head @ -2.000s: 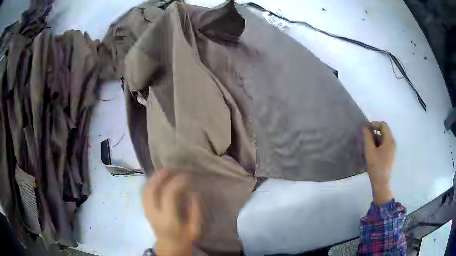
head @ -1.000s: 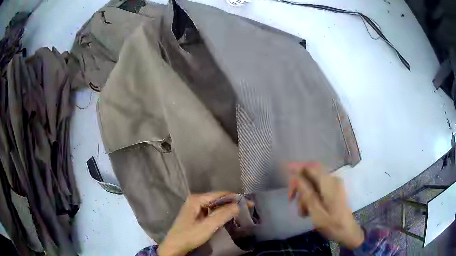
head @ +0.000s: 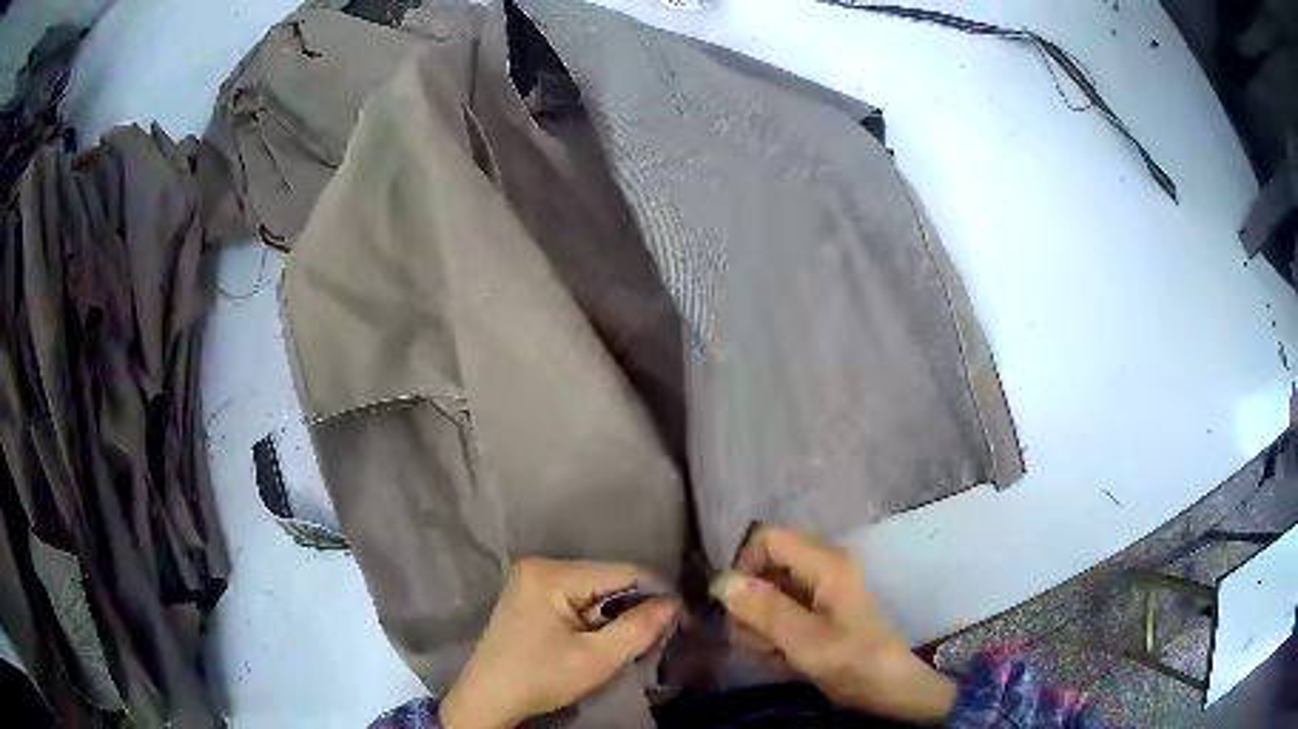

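Observation:
A taupe garment body [head: 570, 328] lies spread in front of me, with a greyer panel on its right side and a dark brown fold down the middle. My left hand [head: 570, 634] pinches the garment's lower edge near the bottom centre. My right hand [head: 804, 605] is close beside it, thumb and fingers pinched at the same edge. A small dark pointed thing shows at the right fingertips; I cannot tell what it is. The cloth between the hands is bunched and partly hidden by the fingers.
A long gathered bundle of brown cloth [head: 121, 385] lies at the left. A short dark strip [head: 273, 477] lies beside it. A thin dark cord [head: 1053, 64] lies at the upper right. The white table [head: 1139, 342] curves above a speckled floor at the lower right.
The garment has been turned and drawn lower and leftwards. My right hand has left the right panel's edge and come to the bottom centre beside my left hand, which now pinches the cloth.

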